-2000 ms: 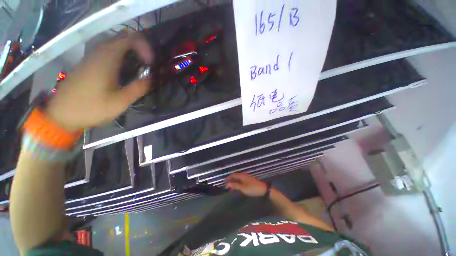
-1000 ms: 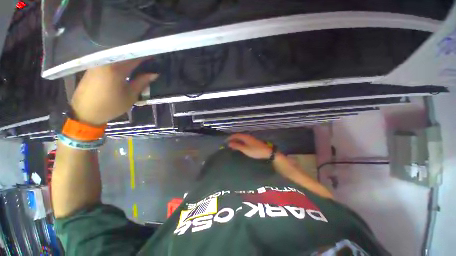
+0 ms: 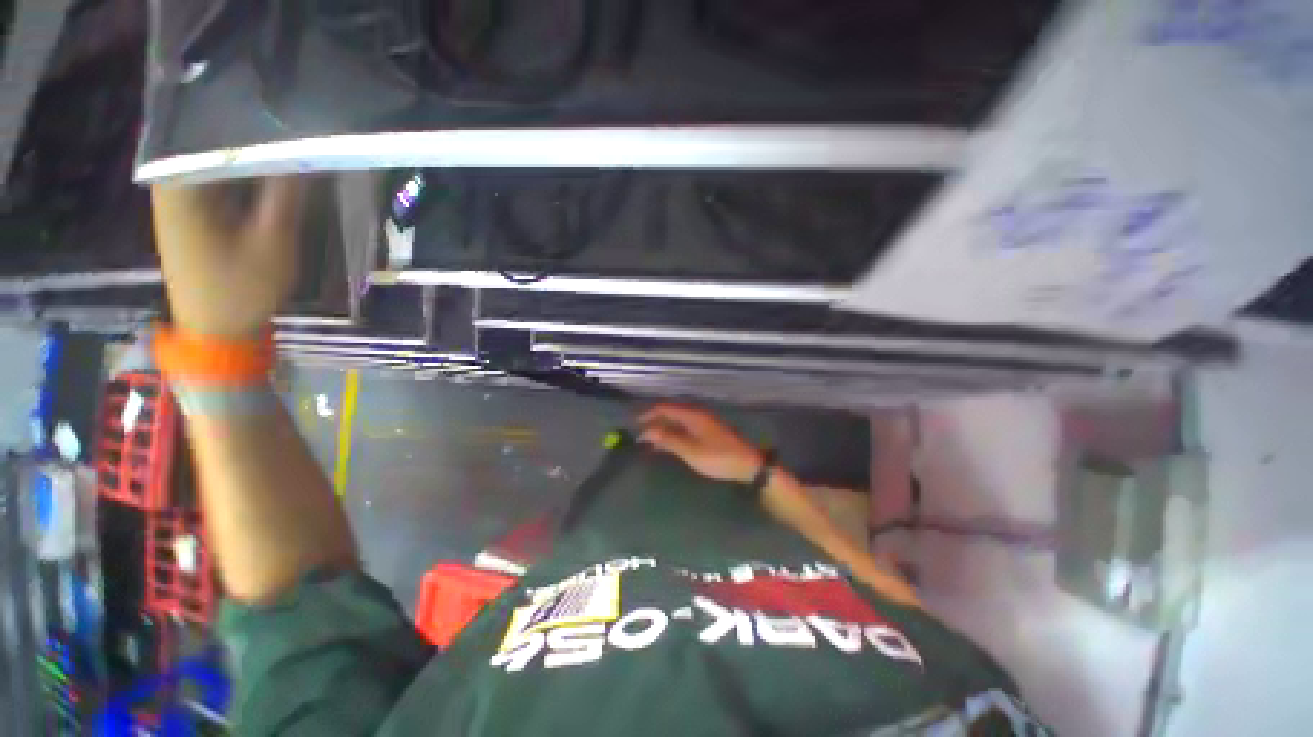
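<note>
My left hand point(image 3: 223, 259), with an orange wristband, is blurred. It reaches into the gap below the top shelf point(image 3: 576, 148), and its fingertips are hidden, so I cannot tell if it holds anything. A small device unit with a lit whitish-blue screen point(image 3: 409, 199) is on the lower shelf, to the right of this hand and apart from it. My right hand point(image 3: 698, 439), with a dark wristband, is low in front of my shirt with its fingers bent. I cannot tell if it holds anything.
A handwritten paper label point(image 3: 1094, 231) hangs at the right over the shelf edge. More shelf layers are stacked below. Red crates point(image 3: 133, 439) stand at the left, and a red object point(image 3: 458, 602) is by my shirt. An electrical box point(image 3: 1130, 540) is on the right wall.
The view has tilted down from the top shelf. My left hand has moved off the upper shelf and then left, away from the lit device unit. My right hand stays near my body.
</note>
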